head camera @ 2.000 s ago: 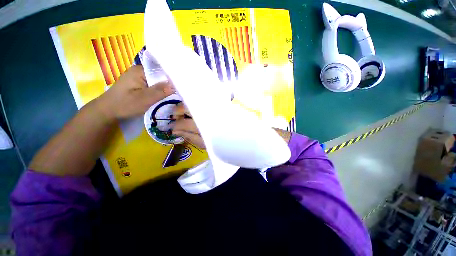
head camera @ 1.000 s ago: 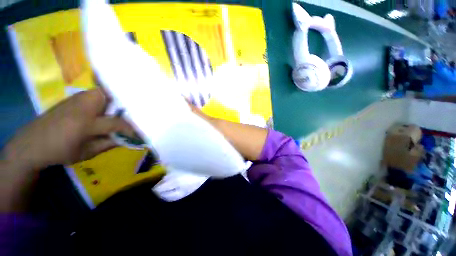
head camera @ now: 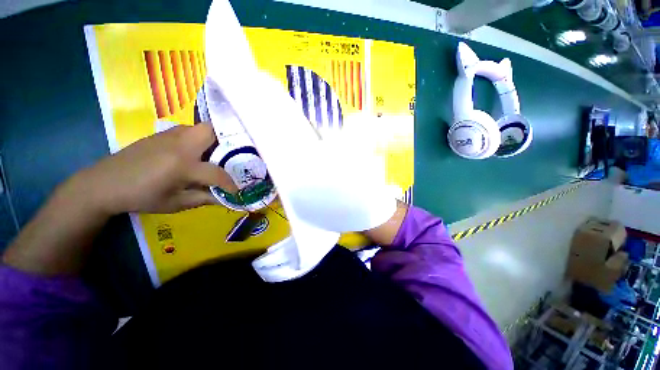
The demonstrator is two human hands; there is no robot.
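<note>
White cat-ear headphones (head camera: 282, 137) fill the middle of the head view, standing over the yellow printed sheet (head camera: 192, 231). An open ear cup (head camera: 246, 170) faces up, with a green circuit board (head camera: 255, 193) along its near edge and thin wires beside it. My left hand (head camera: 177, 170) grips the cup's left rim. My right hand is hidden behind the white headband; only my right wrist (head camera: 391, 225) shows. A dark rectangle (head camera: 239, 227) lies below the cup; I cannot tell whether it is print. The other ear cup (head camera: 278, 261) rests near my body.
Another cat-ear headphone set (head camera: 474, 137) lies on the green bench to the right, one cup open. A black-yellow striped edge (head camera: 506, 217) runs beyond it. Cardboard boxes (head camera: 595, 249) and racks stand at the far right.
My fingers that were over the cup's inside have gone from sight, and the circuit board shows more fully. My left hand is at the cup's left rim. The view swung away and back.
</note>
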